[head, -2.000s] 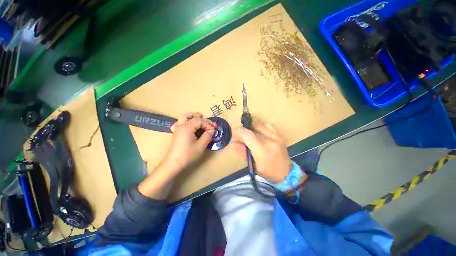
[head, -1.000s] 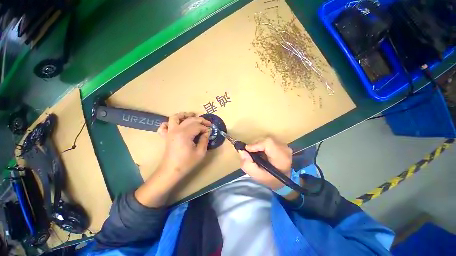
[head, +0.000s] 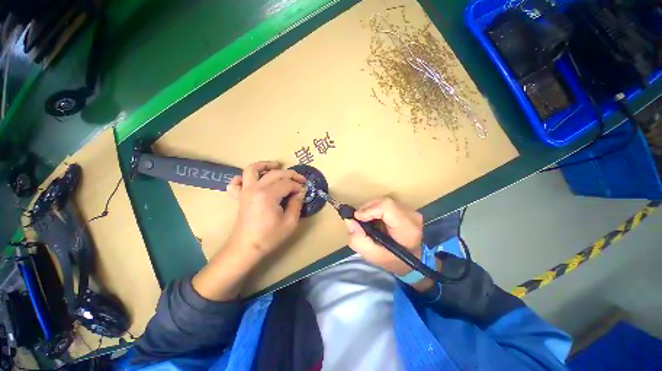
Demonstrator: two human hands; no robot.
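A black round headphone ear cup [head: 316, 206] lies open side up on the cardboard work sheet [head: 268, 109]. Its dark headband [head: 192, 174], with pale lettering, runs left from it. My left hand [head: 267, 199] lies over the headband's end and the cup's left side, fingertips pinched at the cup's centre; what they pinch is too small to tell. My right hand [head: 388, 235] holds the black pen-like soldering iron [head: 377, 233], its silver tip touching or very near the cup's centre. A light blue strap is around my right wrist.
Tiny brown-gold bits [head: 417, 80] with silver strands lie at the sheet's upper right. A blue plastic bin [head: 552, 134] with black items stands at right. Headphones [head: 76, 253] lie on cardboard at left. A green conveyor [head: 196, 43] carries another headphone [head: 65, 103]. The iron's cord loops beside my right wrist.
Since the earliest frame, the iron has turned from pointing away to pointing at the cup, and its tip has come to the cup's centre. In the last second the hands have barely moved.
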